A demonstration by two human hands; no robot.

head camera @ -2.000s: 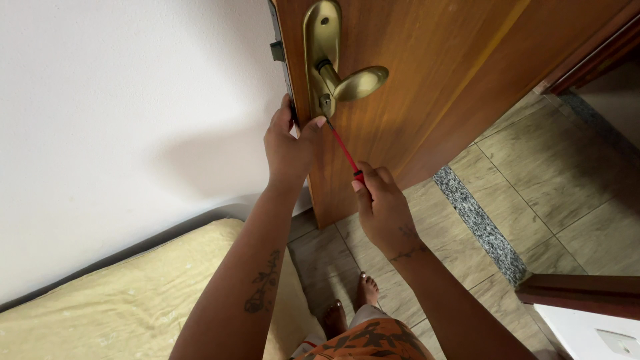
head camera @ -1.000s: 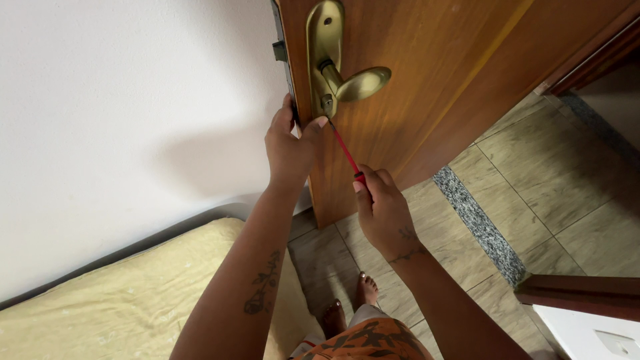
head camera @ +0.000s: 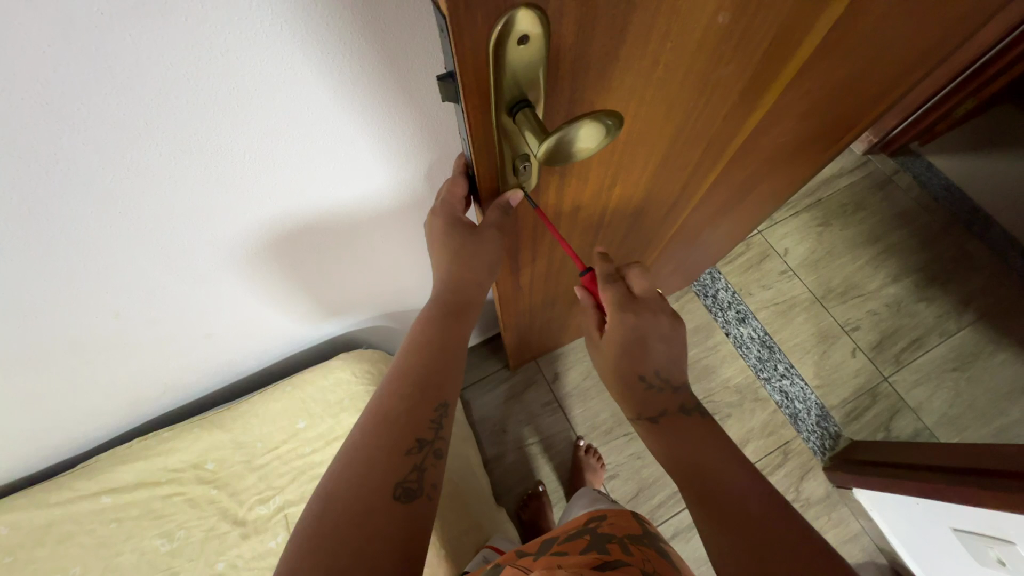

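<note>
My right hand (head camera: pixel 632 328) is closed around the red handle of a screwdriver (head camera: pixel 558 234) with a red shaft. Its tip meets the lower end of a brass-coloured door handle plate (head camera: pixel 518 68), just below the lock cylinder (head camera: pixel 522 168). My left hand (head camera: pixel 468 232) grips the edge of the wooden door (head camera: pixel 632 200), its thumb beside the screwdriver tip and its other fingers partly hidden behind the edge. The lever handle (head camera: pixel 582 138) sticks out above the cylinder. On the door's edge a latch bolt (head camera: pixel 447 86) protrudes.
A bed with a yellow sheet (head camera: pixel 240 472) stands at the lower left against the white wall (head camera: pixel 200 160). My bare feet are on the tiled floor (head camera: pixel 832 264), crossed by a speckled stone threshold (head camera: pixel 764 360). A dark wooden frame (head camera: pixel 928 474) is at the lower right.
</note>
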